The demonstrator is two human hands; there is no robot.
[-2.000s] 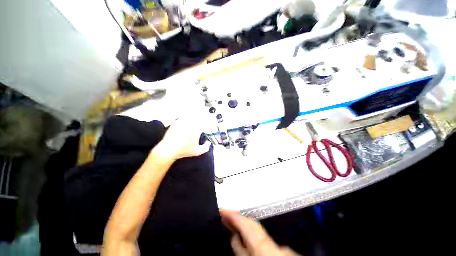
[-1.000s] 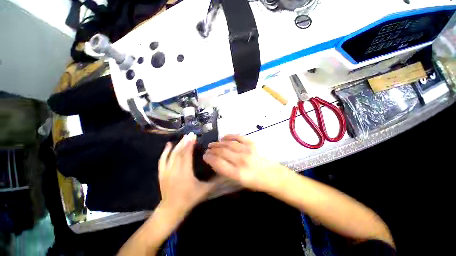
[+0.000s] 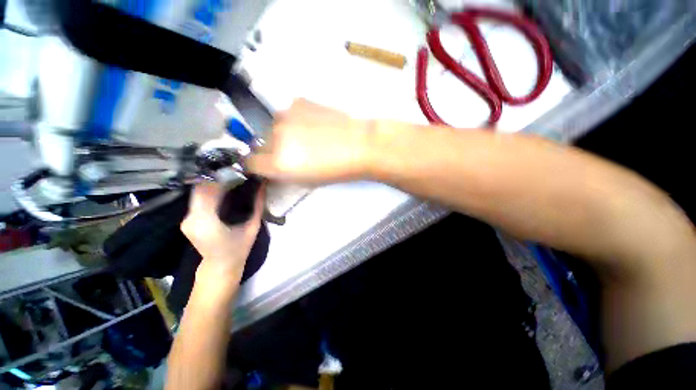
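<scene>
The black garment piece lies bunched on the table's left part and under the needle area. My left hand grips its black cloth between thumb and fingers, just in front of the presser foot area. My right hand is beside the presser foot area, just right of my left hand; its fingertips are blurred and partly hidden, so I cannot tell whether they hold cloth. The white machine head with blue marks fills the upper left, blurred.
Red-handled scissors lie at the top right, behind my right forearm. A short yellow handle lies left of them. A black band wraps the machine arm. A measuring strip runs along the table's front edge. A clear packet is top right.
The view has moved closer and tilted. My right hand has moved from the cloth in front of the foot to beside the needle area. The cloth is more bunched around my left hand.
</scene>
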